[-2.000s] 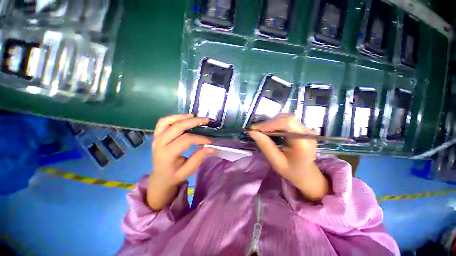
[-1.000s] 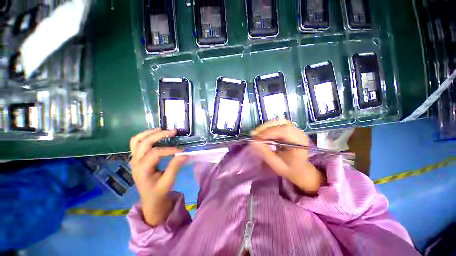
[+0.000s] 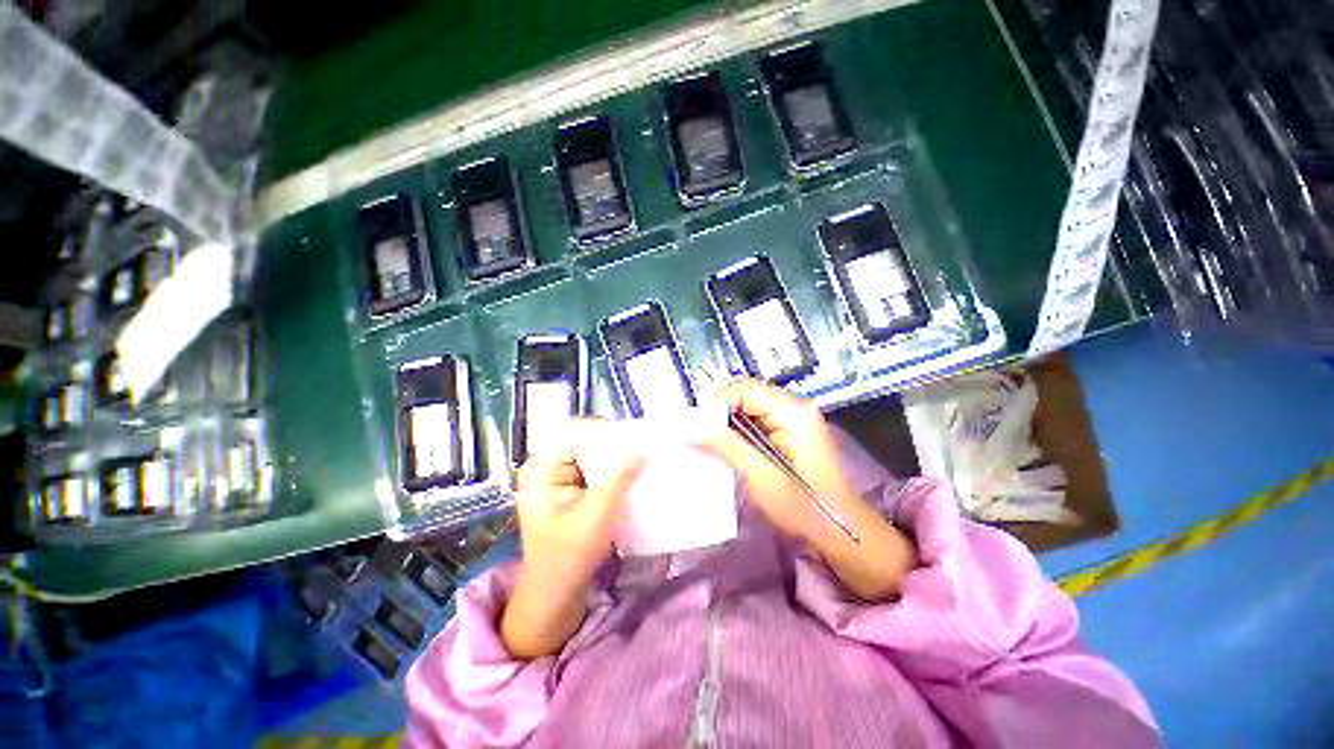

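My left hand (image 3: 563, 512) holds a small white sheet (image 3: 680, 502) by its left side, in front of my smock. My right hand (image 3: 783, 454) is at the sheet's upper right and holds thin dark tweezers (image 3: 797, 476), which slant down over the wrist. Fine contact of the fingertips with the sheet is washed out by glare. A clear blister tray (image 3: 958, 325) holds two rows of black open-backed phones. The near-row phones, such as the leftmost (image 3: 435, 424), show bright white labels; the far-row phones (image 3: 486, 220) show no white label.
A printed label strip (image 3: 1090, 190) hangs over the green bench's right side (image 3: 1010, 132). Stacked trays (image 3: 242, 468) with a curled white paper (image 3: 173, 315) stand left. Ridged clear trays (image 3: 1229, 176) are far right. A brown box (image 3: 1075, 439) with paper strips sits below the bench.
The white sheet, seen nearly edge-on before, now faces the camera. My hands are closer together. The view has turned and shifted, showing the label strip and box more fully.
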